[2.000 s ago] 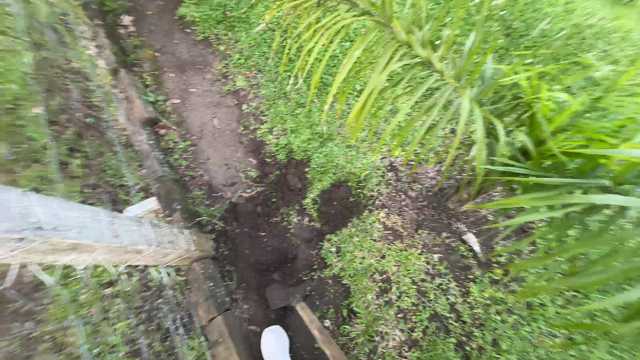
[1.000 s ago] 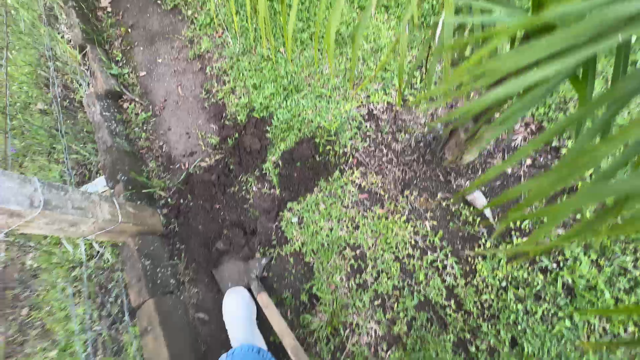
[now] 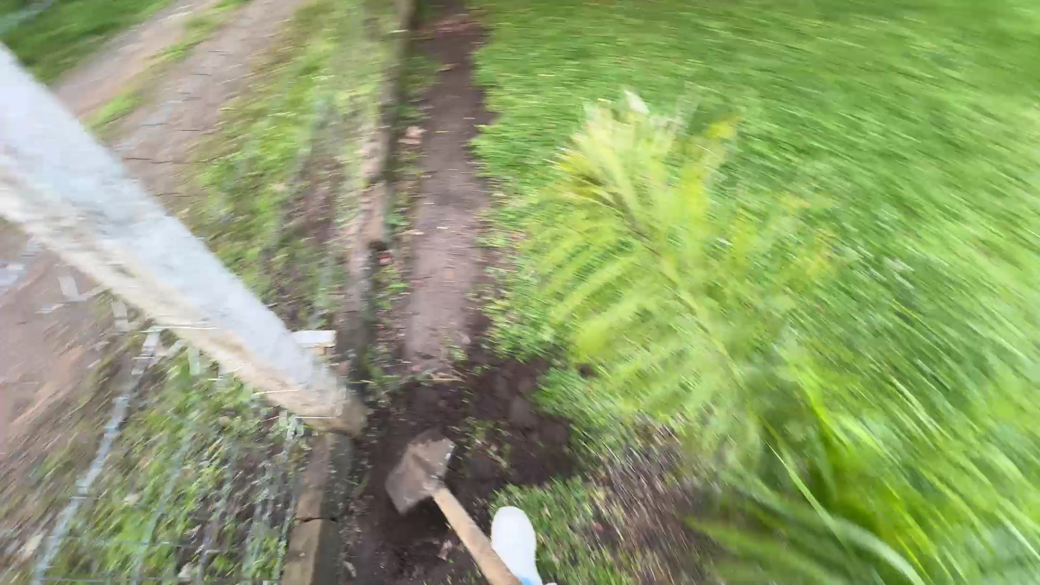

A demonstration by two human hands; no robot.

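Neither of my hands shows clearly; at most a tiny skin-toned patch touches the bottom edge, too small to tell. A hoe's metal blade, caked with soil, lies over the dark dug earth near the bottom centre. Its wooden handle runs down and right out of view. Right beside the handle is the toe of a white boot.
A thick post slants in from the upper left, with wire fencing about it. A low edging borders a bare soil strip. Palm fronds cover much of the right, over grass.
The hoe's blade, low beside the fence edging earlier, now shows raised and turned, and the boot is right of the handle instead of left. The view has swung strongly.
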